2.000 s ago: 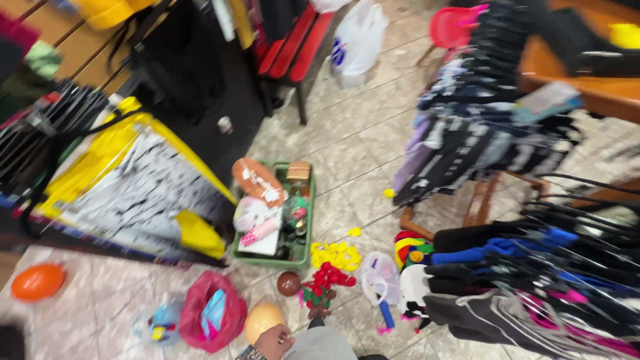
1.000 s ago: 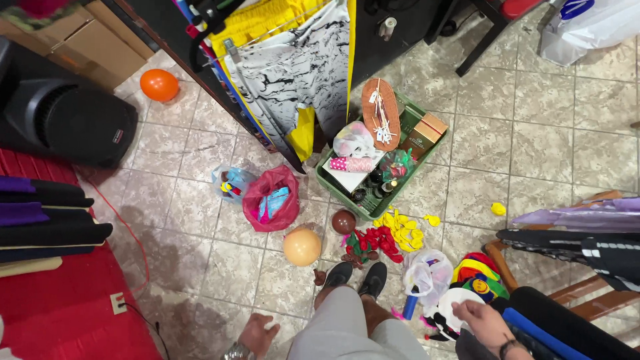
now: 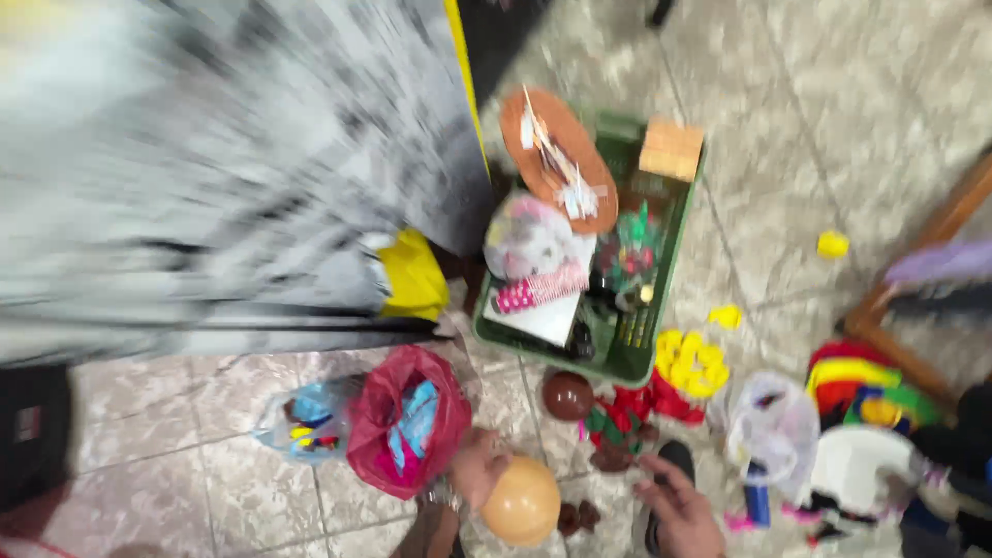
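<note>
My left hand (image 3: pixel 474 471) touches the left side of a peach-coloured inflated balloon (image 3: pixel 521 501) low in the view; whether its fingers grip the balloon is blurred. My right hand (image 3: pixel 673 502) is to the right of it, fingers apart and holding nothing, near a dark shoe. Between the hands lie brown deflated balloons (image 3: pixel 580 518). Above them are a small round brown balloon (image 3: pixel 567 395) and red (image 3: pixel 679 399) and green balloons. Yellow balloons (image 3: pixel 692 364) lie beside the green plastic crate (image 3: pixel 566 370). A pink plastic bag (image 3: pixel 372 434) stands open left of my left hand.
The crate holds an orange-brown oval piece (image 3: pixel 558 159), a wooden block (image 3: pixel 671 149) and wrapped items. A clear bag (image 3: pixel 306 422) lies left. A large grey-and-white printed sheet (image 3: pixel 232 178) fills the upper left. At right are a white bag (image 3: pixel 773 430), a multicoloured item (image 3: pixel 872 384) and a wooden frame (image 3: pixel 899 353).
Both hands have come closer together over the floor; the left now touches the peach balloon, and the right has left the white item at right. The view has moved closer to the floor.
</note>
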